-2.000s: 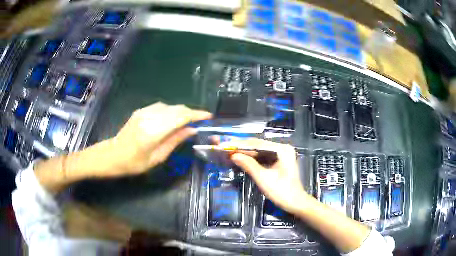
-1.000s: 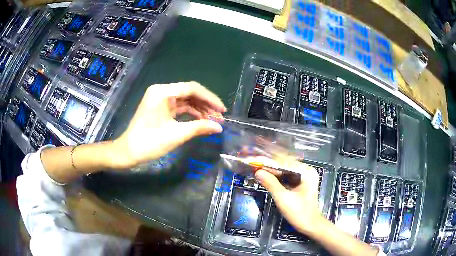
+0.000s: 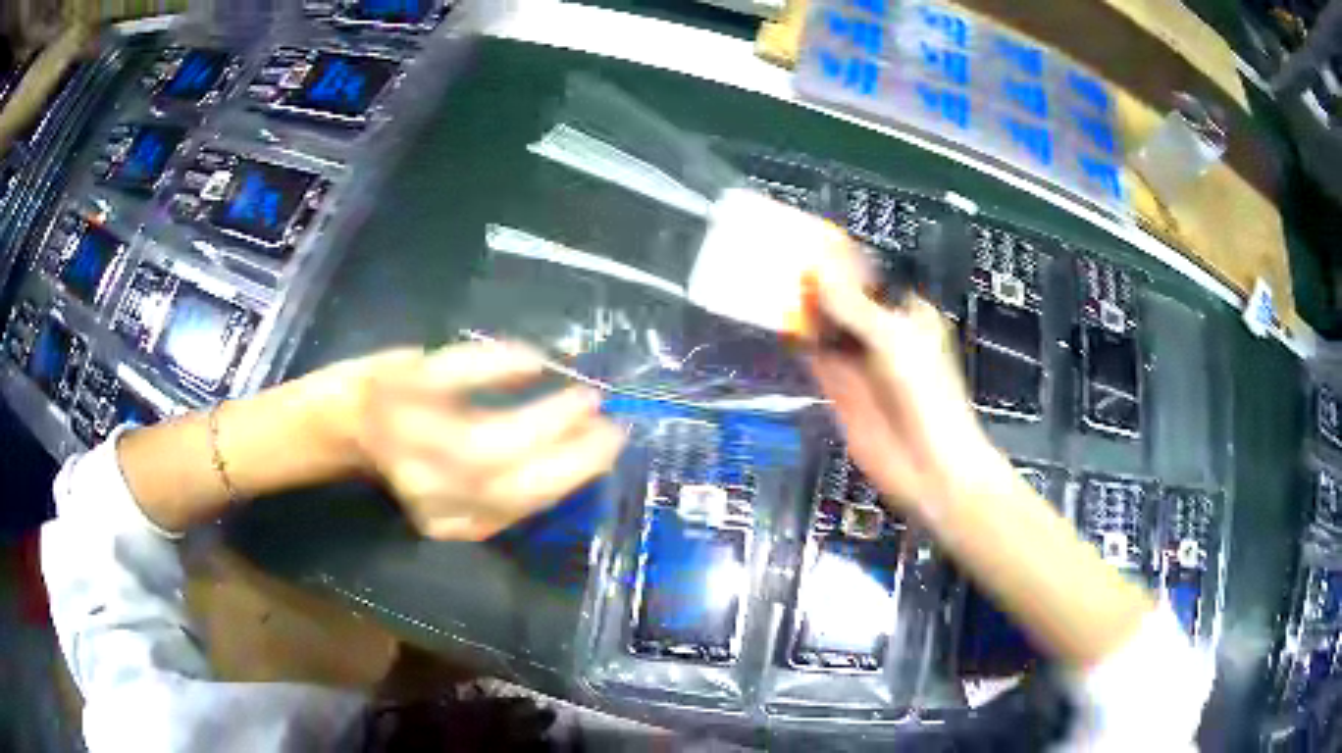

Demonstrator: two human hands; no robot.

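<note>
My right hand (image 3: 883, 346) holds the white and orange smoothing block (image 3: 758, 262) above the upper row of the open blister tray (image 3: 1207, 383). A glossy clear film piece (image 3: 604, 250) spreads from the block towards the left, over the green bench. My left hand (image 3: 478, 441) is blurred at the film's lower left edge; whether its fingers grip the film is unclear. Keypad phones lie in the tray; one at lower left (image 3: 692, 574) has a bright, bluish screen. Blue print shows beneath the film near my left fingers.
Stacked filled trays (image 3: 250, 191) stand at the left. The blue-print sticker sheet (image 3: 957, 88) and a small clear bottle or cup (image 3: 1177, 147) lie on the wood-coloured board beyond the pale edge. More phones are at the right rim.
My right hand has moved up, turning the block so its white face shows. The clear film has swung up and left. My left hand has moved down.
</note>
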